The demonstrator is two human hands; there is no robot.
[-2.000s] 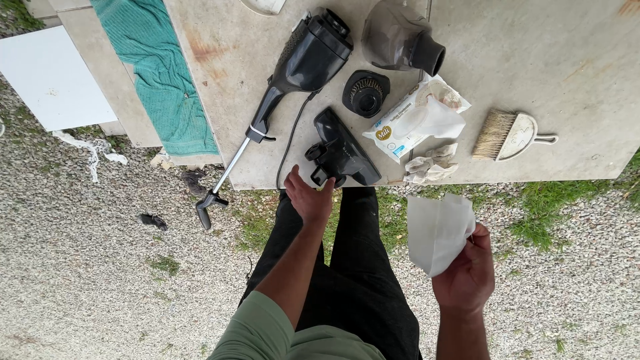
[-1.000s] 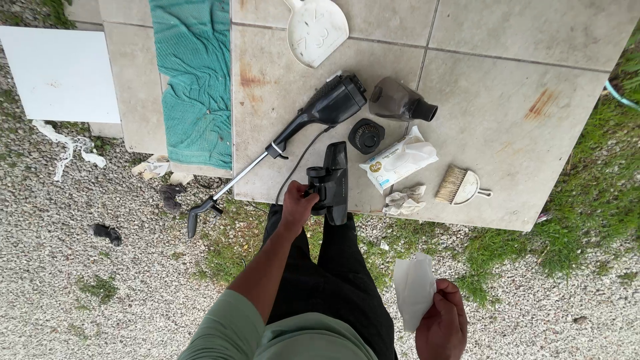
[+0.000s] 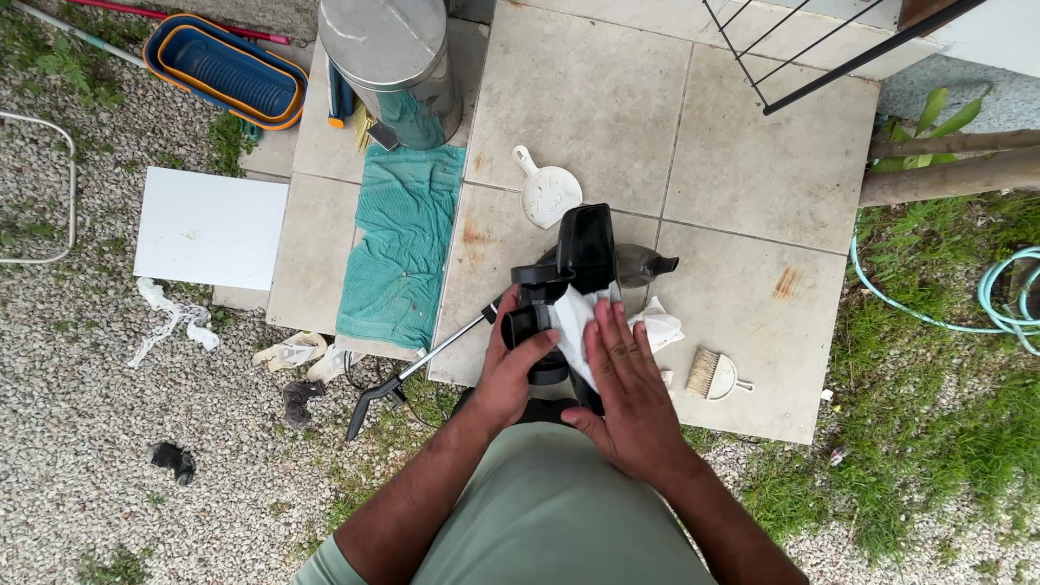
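My left hand grips the black vacuum floor head by its neck, lifted in front of my body. My right hand presses a white wipe against the head with its fingers extended. Behind the floor head, a smoky plastic dust container shows in part, and the vacuum's metal tube with its black handle juts out to the left. Part of the wipes pack is visible right of my right hand. The vacuum's motor body is mostly hidden.
A hand brush lies at right on the tiles, and a white dustpan farther back. A teal cloth, a metal bin, a blue bucket and a white board are at left. A black rack projects at top right.
The floor head has been raised from near the tile edge toward my body. My right hand has brought the wipe from the right onto it. The view now takes in more of the surroundings.
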